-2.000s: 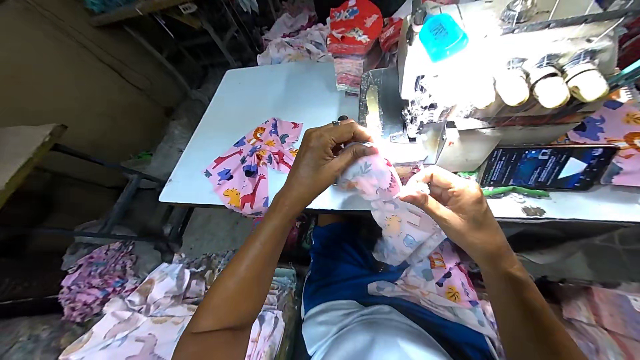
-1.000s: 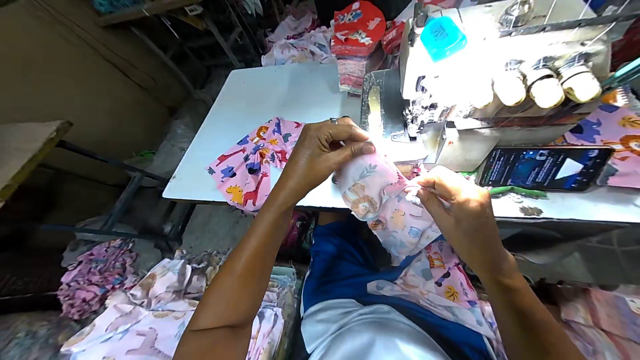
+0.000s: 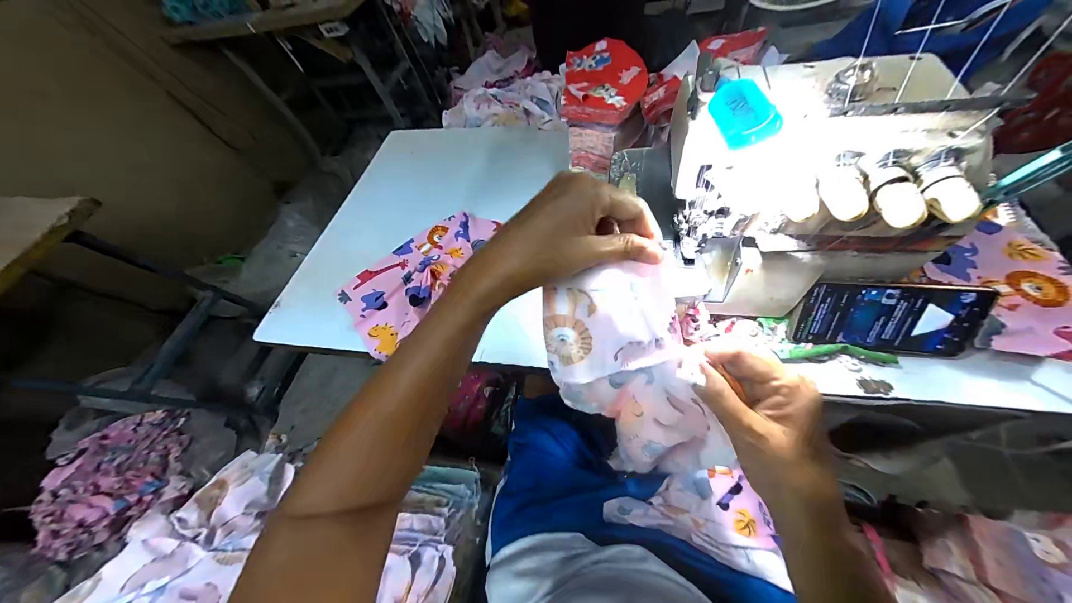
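My left hand (image 3: pixel 586 226) pinches the upper edge of a pale printed cloth piece (image 3: pixel 620 322), close to the needle area of an overlock sewing machine (image 3: pixel 754 193). With thumb and fingers, my right hand (image 3: pixel 754 385) grips the same cloth at its right edge, lower down. The cloth hangs between both hands over the front edge of the white table (image 3: pixel 469 167), and its lower part meets more printed fabric (image 3: pixel 703 511) on my lap. A gathered pink animal-print piece (image 3: pixel 419 276) lies on the table, left of my left forearm.
A smartphone (image 3: pixel 892 318) and a green strip (image 3: pixel 837 353) lie right of the cloth. A blue plastic item (image 3: pixel 744 113) rests on the machine. Red fabric pieces (image 3: pixel 605 79) are stacked behind. Fabric heaps (image 3: pixel 109 481) sit low at the left, with more cloth (image 3: pixel 997 544) at lower right.
The cloth between my hands has opened out from a bunched shape and hangs wider, with its lion print showing. Both hands keep hold of it near the machine.
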